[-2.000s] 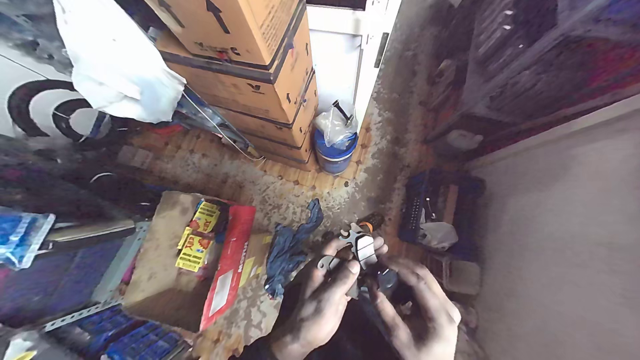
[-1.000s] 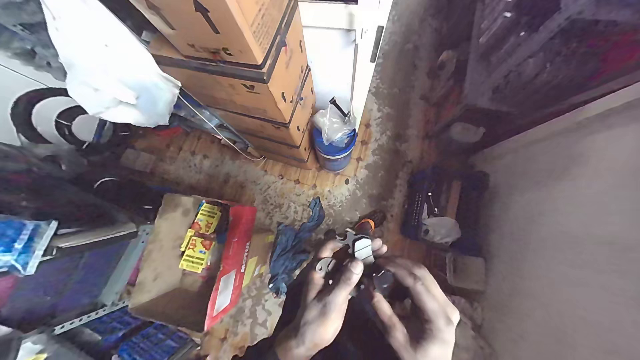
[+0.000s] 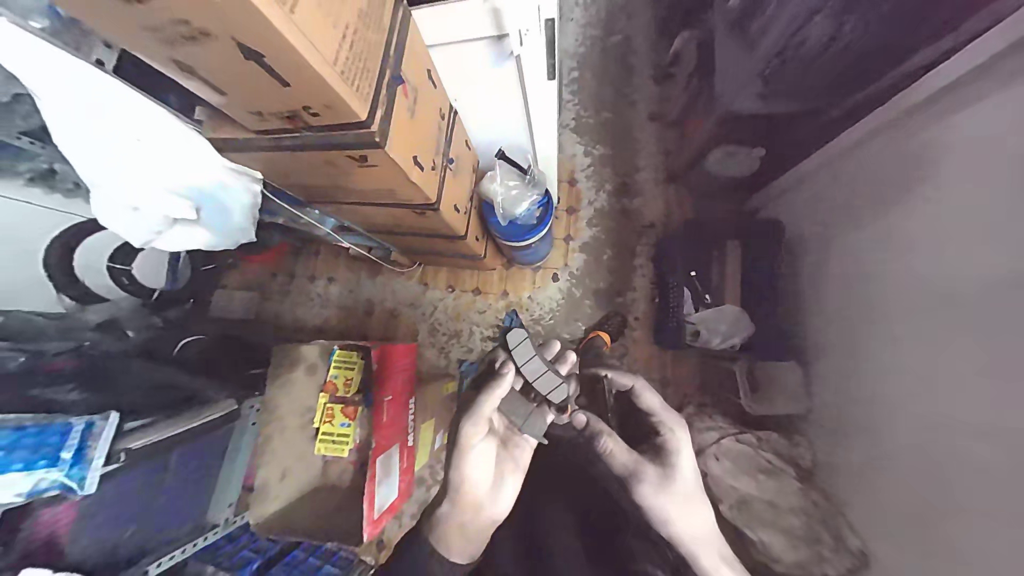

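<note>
My left hand (image 3: 492,456) is palm up around a curved, grey segmented pad (image 3: 536,366) that looks like a brake pad. A second flat grey pad (image 3: 524,414) lies under it across the palm. At the right, my right hand (image 3: 640,448) has its thumb and index finger around a dark flat piece (image 3: 596,398), close to the lower end of the curved pad. The dark piece blends with the dark clothing behind, so its outline is unclear.
An open cardboard box (image 3: 308,480) with yellow packets (image 3: 338,404) stands at left. Stacked cartons (image 3: 344,172), a blue bucket (image 3: 528,240) with a plastic bag, and a dark crate (image 3: 672,320) stand beyond. A shoe (image 3: 604,330) is on the floor.
The pads in my left hand have turned and spread, and the curved one now shows its full segmented face. My right hand has moved slightly away from my left, with a dark piece at its fingers.
</note>
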